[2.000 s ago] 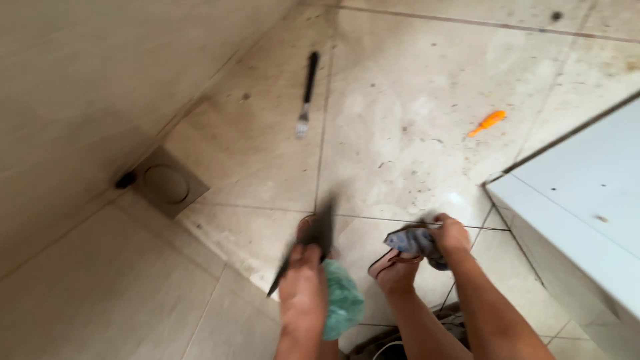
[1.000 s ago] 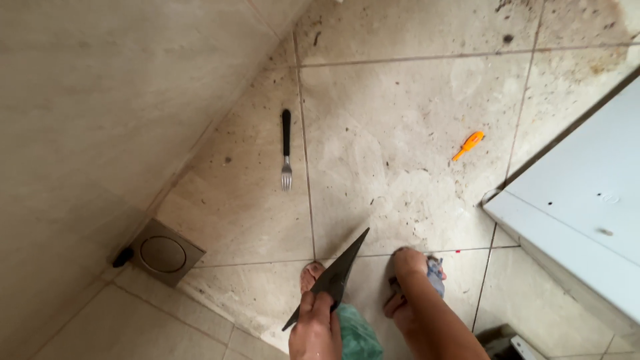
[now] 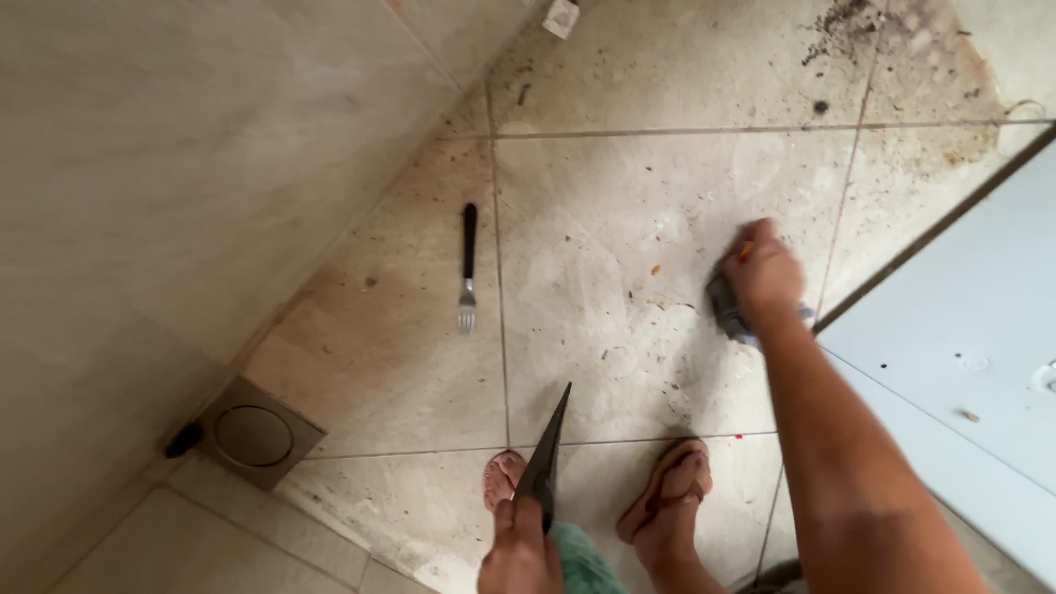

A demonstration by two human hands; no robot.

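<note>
My left hand (image 3: 520, 549) grips a dark, flat, pointed object (image 3: 546, 470), its tip up over the floor, beside green fabric (image 3: 584, 561). At the right of the floor my right hand (image 3: 767, 268) is closed around a crumpled grey cloth (image 3: 730, 309), and a bit of an orange object (image 3: 746, 251) shows at its fingers. The motion blurs this hand. A fork (image 3: 469, 268) with a black handle lies on the tiles at centre left, touched by neither hand.
A square metal floor drain (image 3: 254, 432) sits by the wall at lower left, a small black object (image 3: 184, 440) beside it. A white panel (image 3: 973, 330) stands at right. My sandalled feet (image 3: 672, 495) are below. Dirt and a stain (image 3: 932, 74) mark the upper right tiles, with a small whitish block (image 3: 561, 18) at top.
My right hand has moved with the cloth from near my foot up to the orange object, which lay loose on the floor before. The left hand still holds the dark object.
</note>
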